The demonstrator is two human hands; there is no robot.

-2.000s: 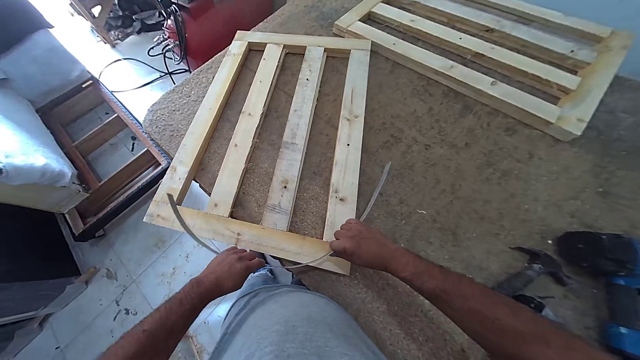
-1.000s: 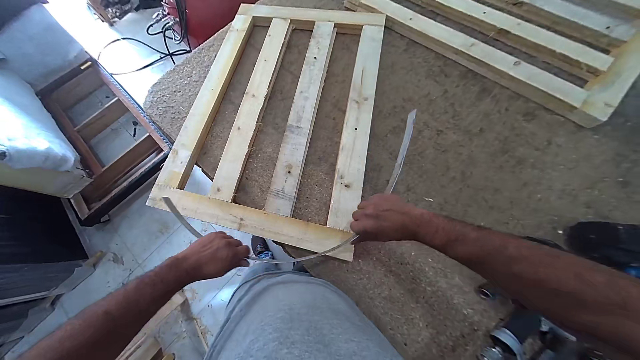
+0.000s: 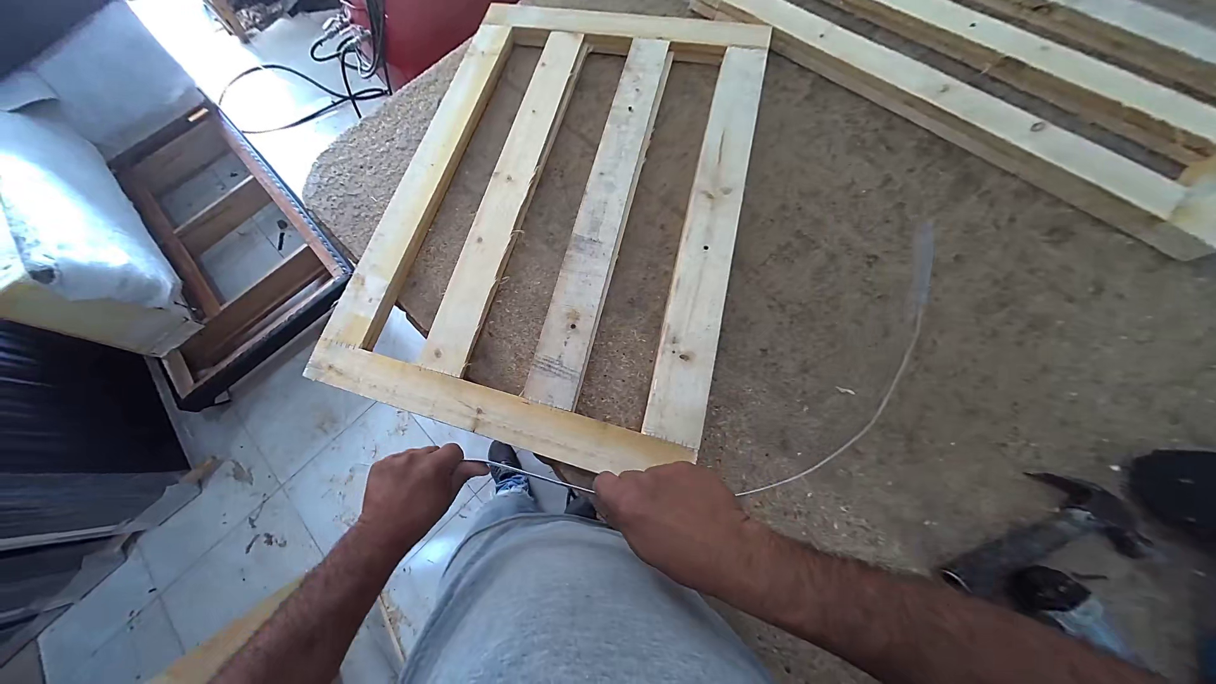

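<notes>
A thin, flexible pale strip [image 3: 866,429] is stretched between my two hands, just in front of the near rail of a slatted wooden frame [image 3: 503,408]. My left hand [image 3: 410,486] grips it near one end, below the rail's middle. My right hand [image 3: 670,518] holds it further along, close to the frame's near right corner. Past my right hand the strip curves up and away over the work surface, its far tip blurred. The frame has several planks and lies on the board, its near left corner jutting past the edge.
A second slatted frame [image 3: 950,85] lies at the upper right of the particle board table [image 3: 836,313]. A claw hammer [image 3: 1021,541] and other tools sit at the lower right. On the left floor are a dark-edged wooden frame [image 3: 228,214] and hose [image 3: 304,119] near a red tank [image 3: 432,38].
Both hands have shifted along the strip. The free length beyond my right hand is longer, and the left-hand tail seen before no longer shows.
</notes>
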